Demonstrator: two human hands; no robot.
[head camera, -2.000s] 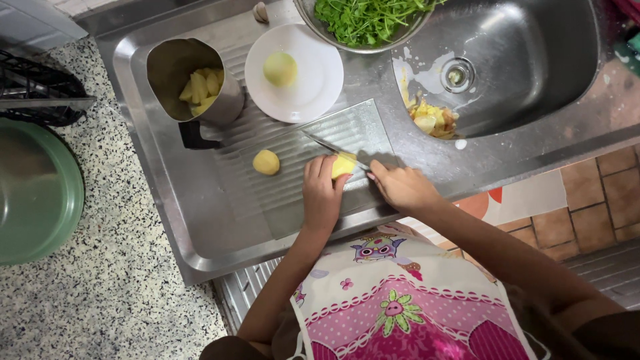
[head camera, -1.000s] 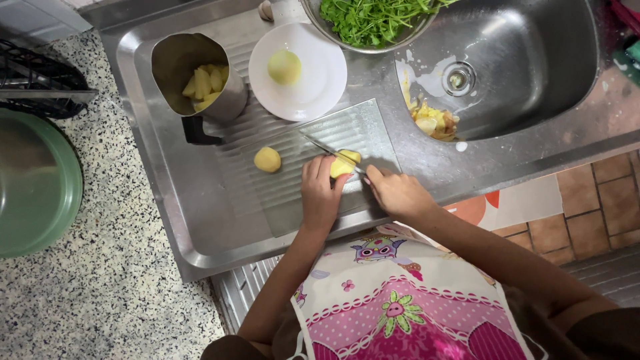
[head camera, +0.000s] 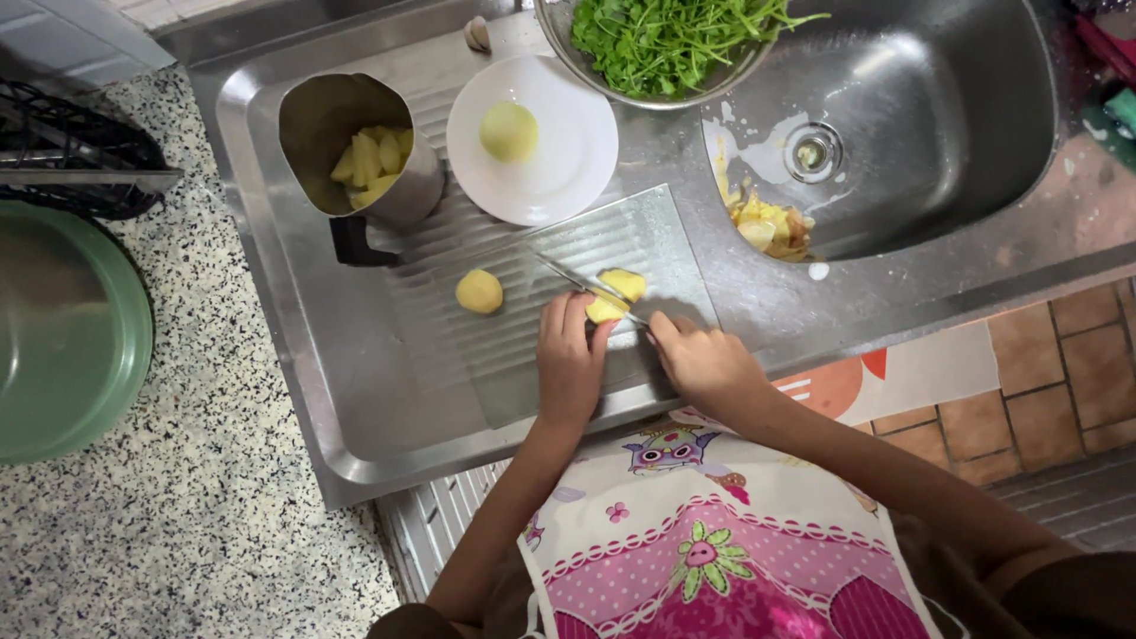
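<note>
On a clear glass cutting board (head camera: 657, 231), my left hand (head camera: 571, 355) grips one piece of a peeled potato (head camera: 607, 308). A second cut piece (head camera: 623, 284) lies just beyond it. My right hand (head camera: 710, 362) holds a kitchen knife (head camera: 568, 273) by its handle, the blade slanting across beside the gripped piece. A whole peeled potato (head camera: 479, 291) rests left of my hands. Further back, a white plate (head camera: 568, 177) carries a round, pale yellow-green peeled vegetable (head camera: 508, 132). A metal jug (head camera: 417, 191) with a black handle contains cut yellow pieces (head camera: 373, 161).
A bowl (head camera: 657, 103) of leafy green herbs stands at the sink's edge. Peelings (head camera: 770, 229) lie in the sink basin (head camera: 958, 133). A garlic clove (head camera: 477, 35) sits at the back of the drainboard. On the speckled counter are a green basin (head camera: 133, 355) and a black rack (head camera: 80, 151).
The potato under the knife has come apart into two pieces, one now lying beyond the blade. My hands have stayed in nearly the same place.
</note>
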